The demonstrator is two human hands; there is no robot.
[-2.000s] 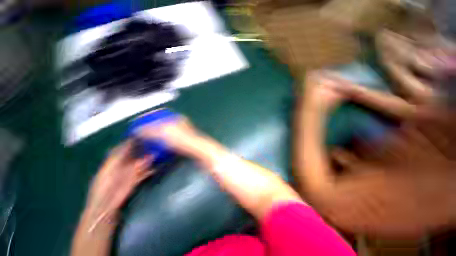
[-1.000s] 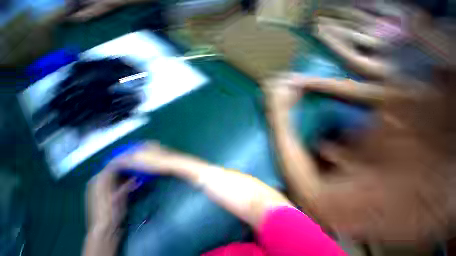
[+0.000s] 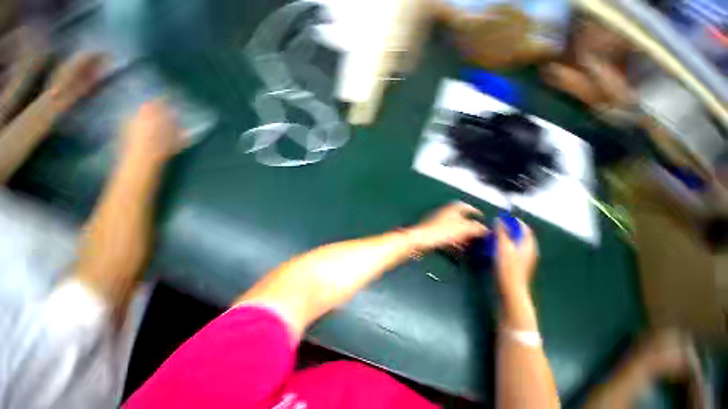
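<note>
The picture is blurred. My right hand [image 3: 517, 254], with a white band at the wrist, is closed on a bright blue cloth [image 3: 511, 228] just below the white sheet [image 3: 576, 220]. My left hand [image 3: 451, 227] reaches in from the left, its fingertips close to the cloth. A small dark patch shows under and between the hands; blur hides what it is and whether my left fingers grip it. A tangled black pile of adapters [image 3: 507, 152] lies on the sheet, with a second blue cloth [image 3: 488, 86] at its far edge.
A looped white cord [image 3: 287, 148] lies left of the pile. A white block-like thing [image 3: 383, 56] stands beyond it. A neighbour's hands [image 3: 152, 132] are over clear plastic [image 3: 187, 120] at the left. Brown cardboard [image 3: 678, 248] and other people's arms are at the right.
The view has swung left, so the pile and my hands appear further right, and the left neighbour and cord have come in. My hands have stayed close together at the blue cloth.
</note>
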